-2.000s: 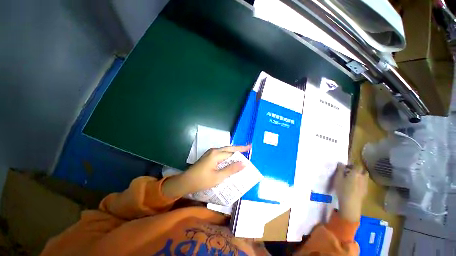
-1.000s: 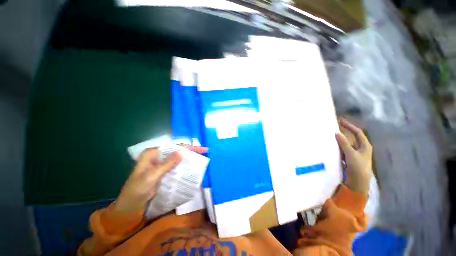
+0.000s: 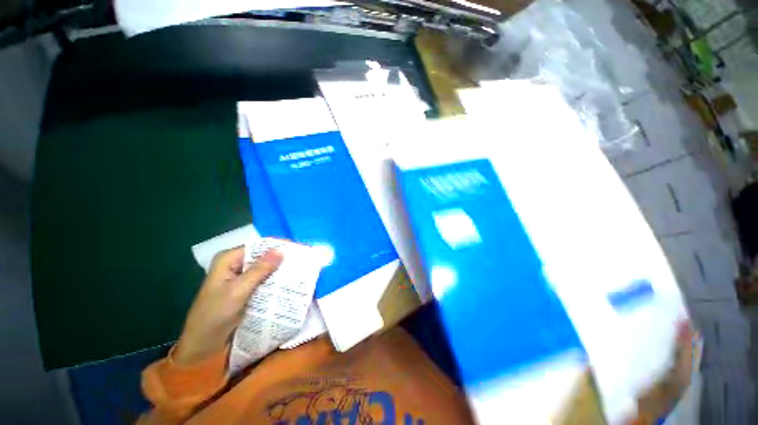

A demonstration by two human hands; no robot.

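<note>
My left hand [image 3: 220, 303] holds a limp, folded label sheet [image 3: 278, 295] with rows of small dark print. The sheet overlaps the lower left edge of a flat carton [image 3: 328, 212] with a blue panel, lying on other cartons. My right hand [image 3: 669, 386], partly hidden and blurred at the lower right, grips the outer edge of another flat carton [image 3: 490, 274]. That carton is tilted and blurred, with a white sticker [image 3: 457, 227] on its blue panel. The blue panel of the carton on the table shows print and no sticker.
A dark green tabletop [image 3: 133, 199] lies at the left. A white roll or sheet [image 3: 208, 10] and metal bars are at the far side. Clear plastic bags [image 3: 573, 62] lie at the upper right, beyond a tan surface [image 3: 440, 75]. White boxes [image 3: 681, 191] stand at the right.
The stickered carton has come off the stack and moved right with my right hand, uncovering the carton beneath. The view has turned. My left hand still holds the label sheet.
</note>
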